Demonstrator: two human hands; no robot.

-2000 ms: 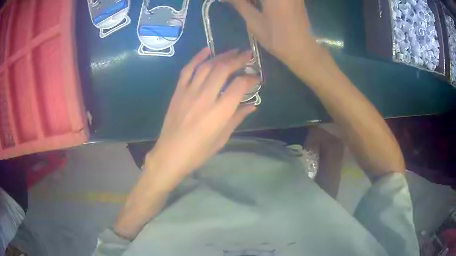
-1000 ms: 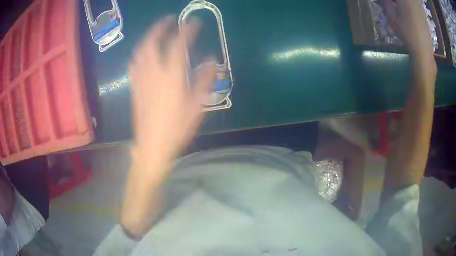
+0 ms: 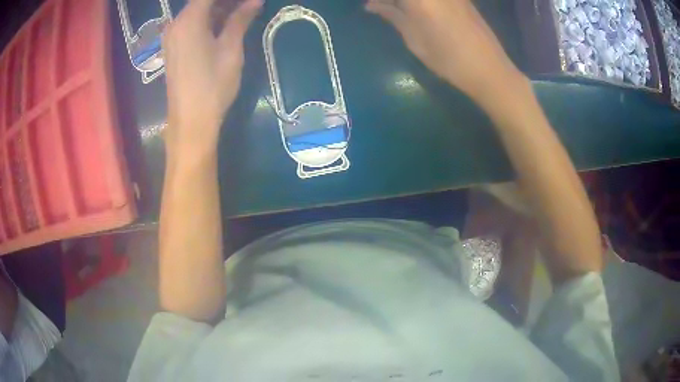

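Note:
A loop frame (image 3: 318,138), silver-white with a blue band across its lower disc, lies flat on the green bench in front of me, rounded top away from me. No hand touches it. My left hand (image 3: 205,56) is up and left of the frame, its fingers partly cut off by the top edge; what it holds, if anything, cannot be seen. My right hand (image 3: 425,33) is at the top edge, right of the frame, fingers pointing left; its fingertips are partly cut off and any small piece in them cannot be made out.
A second loop frame (image 3: 145,45) lies at upper left, partly behind my left hand. A red ribbed tray (image 3: 63,127) stands at left. A parts box (image 3: 604,41) full of white pieces is at upper right. A silvery bundle (image 3: 481,267) is below the table edge. A person's sleeve (image 3: 30,328) shows at lower left.
My right hand has come back from the parts box to the top centre. My left hand has left the frame and moved up and left, uncovering the whole frame.

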